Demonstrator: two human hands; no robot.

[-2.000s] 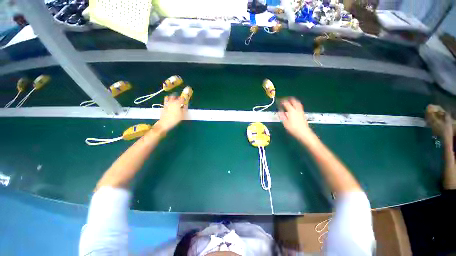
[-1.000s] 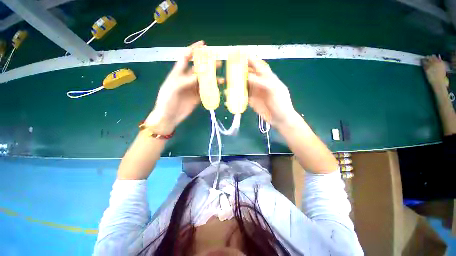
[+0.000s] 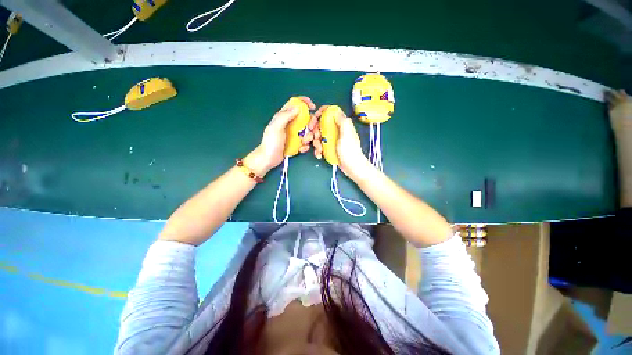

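My left hand [image 3: 281, 135] is closed around a yellow handheld unit [image 3: 298, 126], held on edge over the green surface [image 3: 208, 173]. My right hand [image 3: 344, 142] holds a second yellow unit [image 3: 329, 135] close beside it. White cord loops hang from both units toward the front edge. A third yellow unit [image 3: 373, 99] lies face up just right of my right hand, with blue and white marks; its cord runs down partly behind my right forearm. Another yellow unit [image 3: 150, 93] lies on the left with its cord pointing left.
A white rail [image 3: 312, 57] crosses behind the hands, with more yellow units [image 3: 147, 7] beyond it. A white block [image 3: 476, 199] and dark strip [image 3: 490, 193] lie at right. An open carton [image 3: 513, 277] with units stands below the front edge. A person's arm [image 3: 621, 139] is at far right.
Since one second ago, both hands have lowered the two units away from the camera. The face-up unit on the right is uncovered. The view has shifted slightly downward.
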